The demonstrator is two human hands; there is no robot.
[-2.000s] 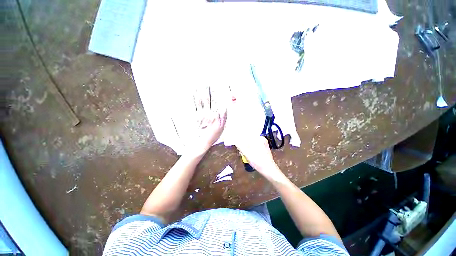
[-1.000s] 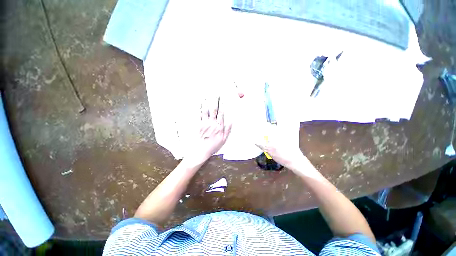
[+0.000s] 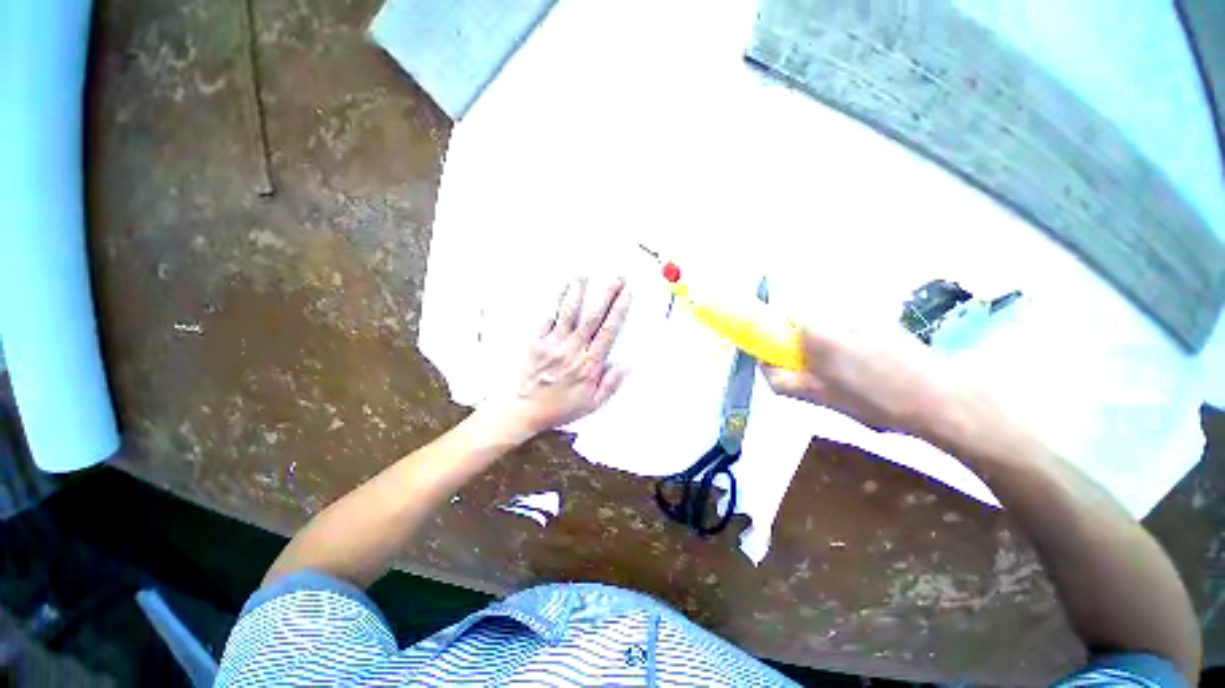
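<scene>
A bright white fabric lay (image 3: 578, 175) spreads over the table, its near edge cut irregularly. My left hand (image 3: 571, 363) lies flat on it near that edge, fingers apart, holding nothing. My right hand (image 3: 820, 363) is closed around the yellow cutter (image 3: 739, 329), which has a red part near its thin tip. The tip points up-left, over the lay, ahead of my left hand; whether it touches the sheet is not clear. Tailor's shears (image 3: 732, 423) lie below my right hand, blades on the lay, black handles at its near edge.
Grey bars lie on the lay at upper right (image 3: 981, 148) and upper left (image 3: 464, 47). A dark-silver clip (image 3: 947, 312) is on the lay at right. White offcuts (image 3: 535, 505) lie near the front edge. A pale roll (image 3: 47, 242) is at far left, with a thin brown stick (image 3: 258, 121).
The view has shifted right. My right hand has moved up and away from the shears' handles, and the yellow cutter now points over the lay. My left hand stays flat on the sheet.
</scene>
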